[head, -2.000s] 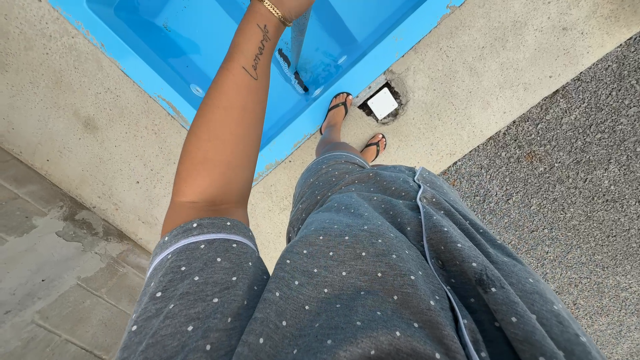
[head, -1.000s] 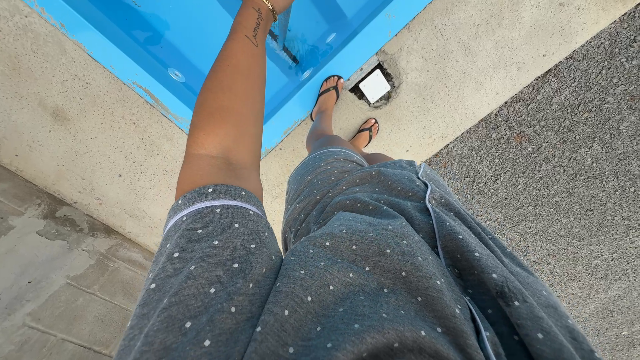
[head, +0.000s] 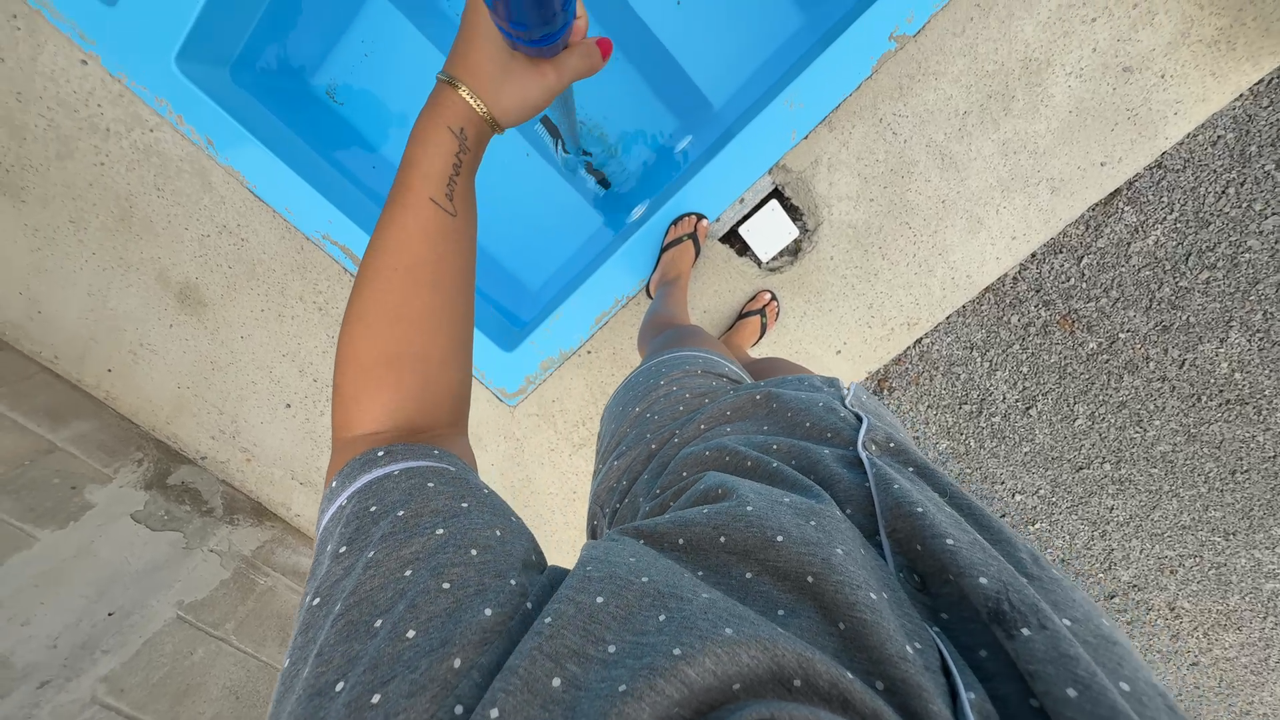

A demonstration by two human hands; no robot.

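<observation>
My left hand [head: 525,75] is at the top edge, closed around a blue cylindrical grip [head: 535,25]. A gold chain bracelet is on the wrist. Past the hand, a pale pole [head: 566,122] slants down to a dark brush head [head: 575,155] under the water, near the wall of a blue pool [head: 500,370]. The upper part of the grip is cut off by the frame. My right hand is out of view.
Both feet, in black flip-flops, stand on the concrete border [head: 870,190] by the pool corner. Beside them a white square cover [head: 770,231] sits in a rough-edged hole. Grey gravel [head: 1120,330] lies to the right, worn paving [head: 120,560] at lower left.
More of my left hand now shows, and the blue grip has come into view at the top. The brush head shows in the water in the earlier frames too.
</observation>
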